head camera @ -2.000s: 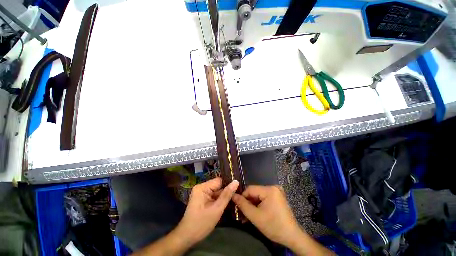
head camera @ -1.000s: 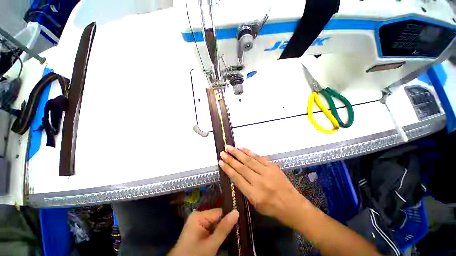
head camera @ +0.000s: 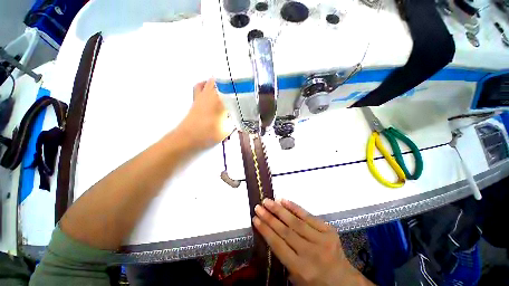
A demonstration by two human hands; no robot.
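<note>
A long dark brown strip with a gold toothed zipper line runs from under the needle area of the white sewing machine down over the table's front edge. My right hand lies flat on the strip near that edge, fingers extended. My left hand is reached forward beside the left of the machine head; its fingertips are partly hidden behind the head, so its grip cannot be seen. The shiny upright guard hides part of the needle.
Scissors with yellow and green handles lie right of the needle. A spare brown strip and dark curled bands lie at left. A white-tipped rod stands at right. A measuring tape runs along the front edge.
My left hand has left the strip's lower part and moved forward to the machine head. My right hand remains on the strip. The view has shifted, with more of the machine head showing.
</note>
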